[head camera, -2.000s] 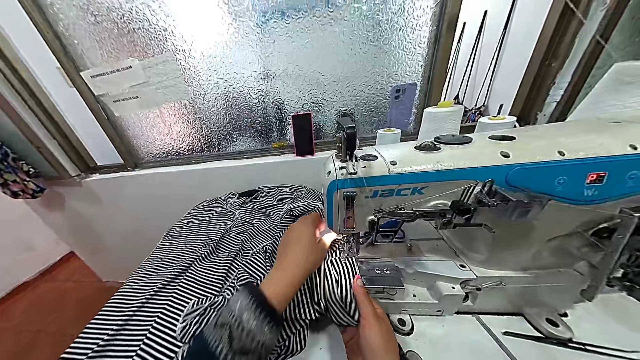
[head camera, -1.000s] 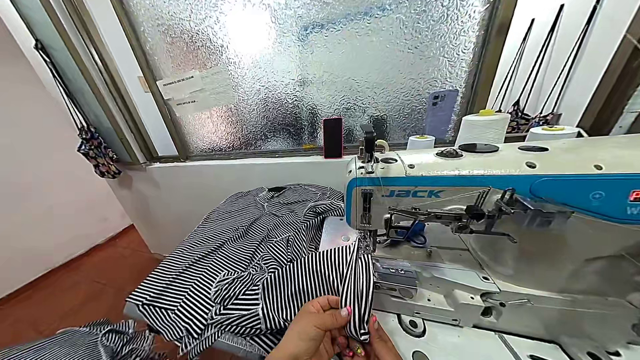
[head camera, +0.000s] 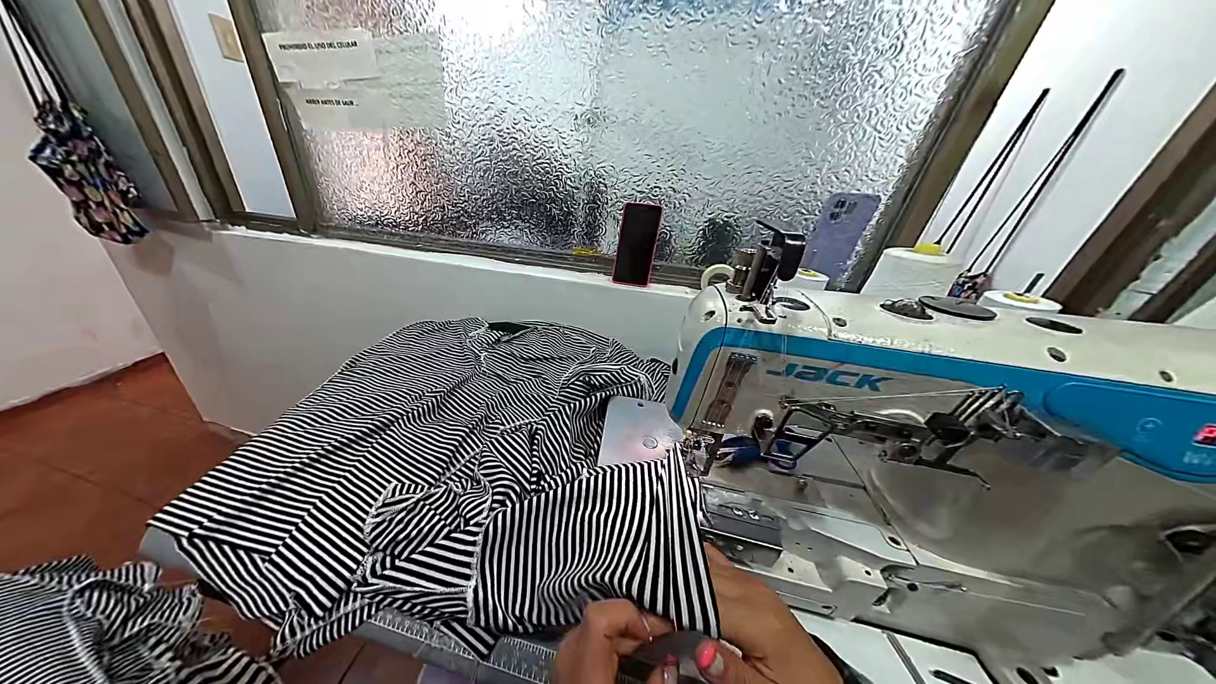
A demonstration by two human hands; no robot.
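A black-and-white striped knit garment (head camera: 408, 427) lies spread left of a Jack industrial sewing machine (head camera: 855, 380). One tubular section of it reaches to the needle area (head camera: 701, 446). My right hand (head camera: 760, 617) grips the folded lower edge of that section, thumb in front and the other fingers partly hidden behind the cloth. My left hand (head camera: 608, 641) is bent close beside it at the same edge, fingertips near a small dark object (head camera: 665, 651) too blurred to name. Whether the left fingers pinch cloth or that object is unclear.
More striped fabric (head camera: 104, 617) lies at the lower left. A measuring tape (head camera: 513, 655) runs along the table edge. A phone (head camera: 637, 243) leans on the windowsill, and a purple phone (head camera: 841, 233) stands behind the machine. White thread cones (head camera: 912, 274) stand behind the machine head.
My left hand has moved from beside the needle down to the garment's lower edge, next to my right hand. The small dark object now shows between the hands. The view has shifted.
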